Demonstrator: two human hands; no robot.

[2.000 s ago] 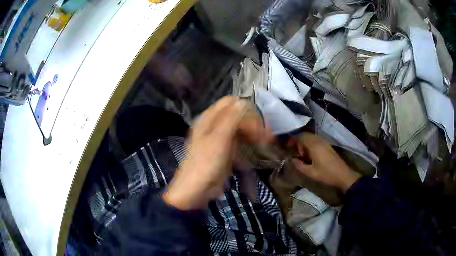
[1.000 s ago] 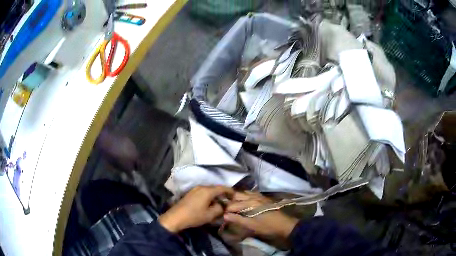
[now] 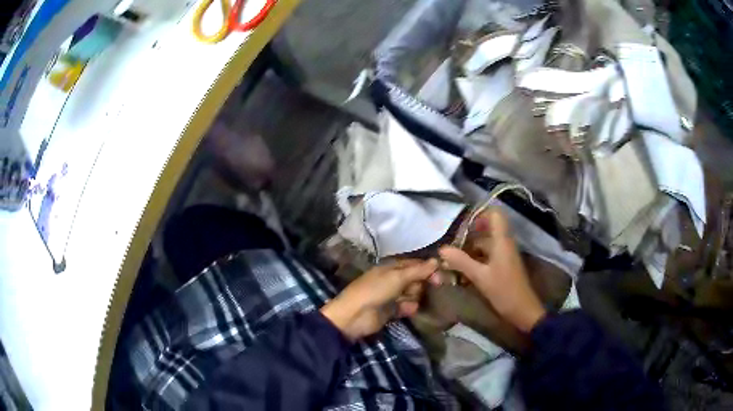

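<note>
A narrow pale brown tie strip [image 3: 508,189] rises in a loop from between my hands. My left hand [image 3: 384,295] and my right hand [image 3: 496,269] meet over my lap at the centre, fingertips pinched together on the strip's lower end. The exact grip is small and blurred. Pale grey-beige cut pieces [image 3: 408,225] lie fanned just beyond my hands, matt white side up on some. More pale pieces [image 3: 481,365] show below my right hand.
A work bin [image 3: 418,36] heaped with pale cut pieces [image 3: 635,172] stands at upper right. The white machine table [image 3: 104,209] with its yellowish edge curves along the left. Scissors [image 3: 233,18] with red and yellow loops lie at its top. Plaid cloth [image 3: 241,309] covers my lap.
The strip, stretched rightward from my hands a second ago, now stands in an upright loop. My hands have moved a little apart and up. The view has shifted, leaving the scissors at the top edge.
</note>
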